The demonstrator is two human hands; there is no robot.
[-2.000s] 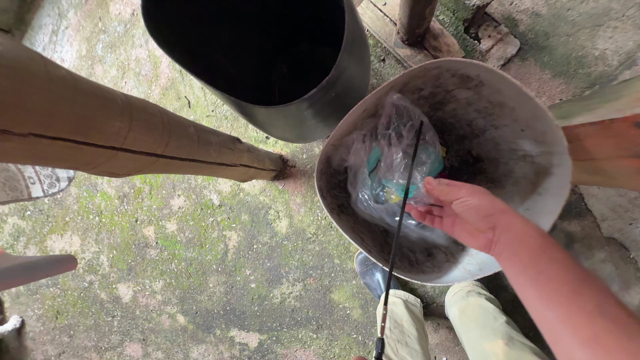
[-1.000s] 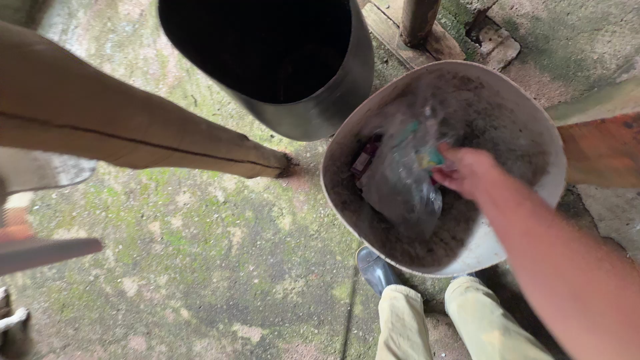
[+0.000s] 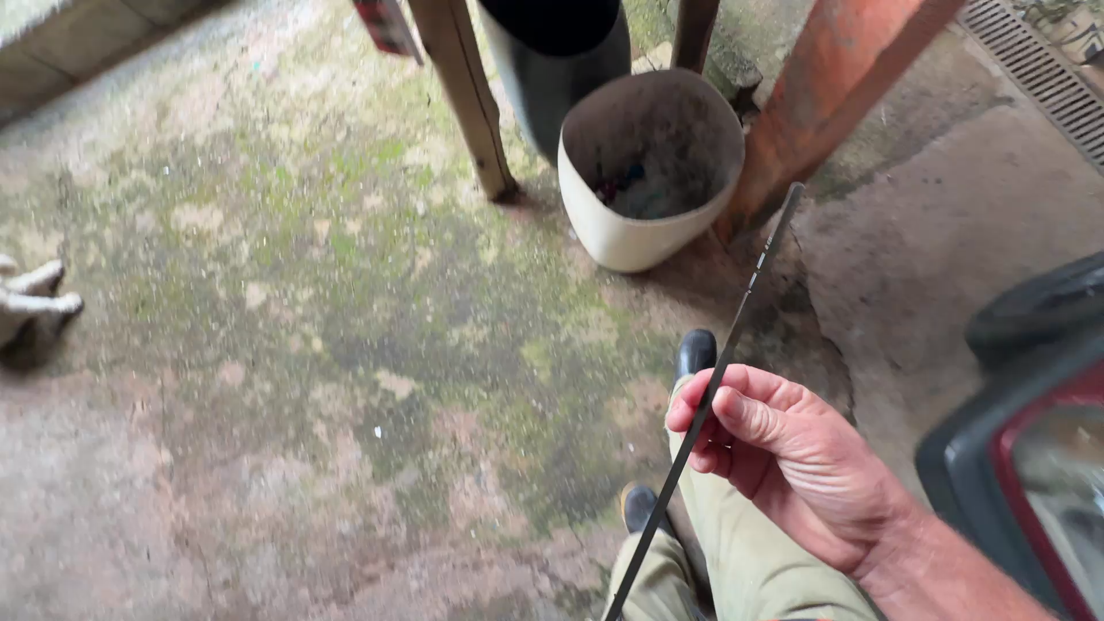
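A thin dark rod (image 3: 703, 401) with a few pale marks near its upper end slants up from the bottom edge. My right hand (image 3: 780, 448) pinches it between thumb and fingers, about midway along the part in view. Beyond the hand, a whitish plastic bin (image 3: 608, 228) stands on the ground, and a crumpled plastic bag (image 3: 655, 198) with small dark and coloured bits lies at its bottom. My left hand is out of view, and the rod's lower end is cut off by the frame.
Behind the white bin is a tall dark bin (image 3: 556, 86). Wooden posts (image 3: 470, 103) and a reddish slanted beam (image 3: 828, 95) stand beside the bins. A dark machine-like object with a red edge (image 3: 1005, 431) is at right. A metal drain grate (image 3: 1039, 78) is top right; an animal's pale paws (image 3: 39, 293) are at left.
The right hand was in the white bin holding the plastic bag; it has let go, come out and taken hold of the rod. The view has shifted away from the bins.
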